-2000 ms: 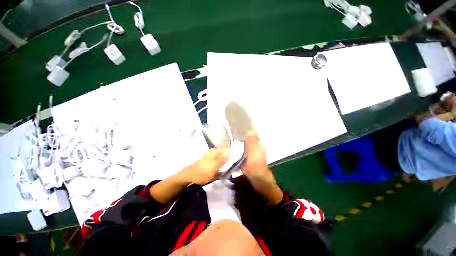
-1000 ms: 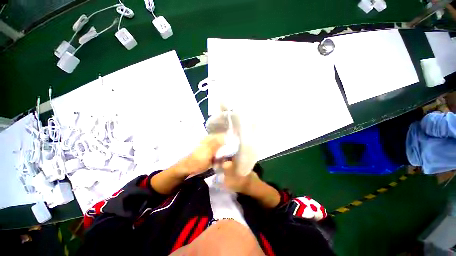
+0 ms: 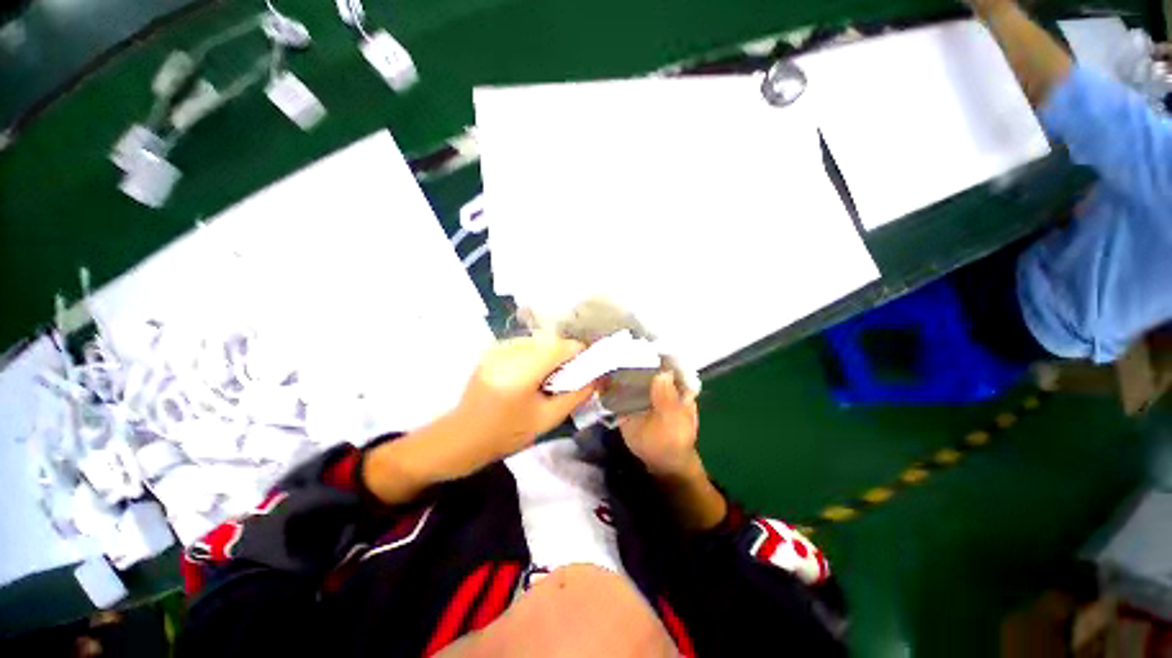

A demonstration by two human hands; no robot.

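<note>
My left hand (image 3: 514,388) grips a white adapter unit (image 3: 602,360) close in front of my chest, over the near edge of the bench. My right hand (image 3: 665,424) is shut on a beige-grey cleaning cloth (image 3: 607,321), which lies against and around the unit. The cloth hides part of the unit. A tangled pile of white adapters and cords (image 3: 212,399) lies on the left-hand white sheet (image 3: 321,219).
White adapters (image 3: 294,99) lie on the green conveyor (image 3: 540,39). A round metal dish (image 3: 783,84) sits near the far edge of the middle sheet (image 3: 668,193). A co-worker's light blue sleeve (image 3: 1118,129) reaches over the right side, beside a blue stool (image 3: 919,341).
The cloth and unit have turned in my hands, and my right hand has shifted slightly right. The co-worker's arm has reached forward over the right-hand sheet. The view has shifted.
</note>
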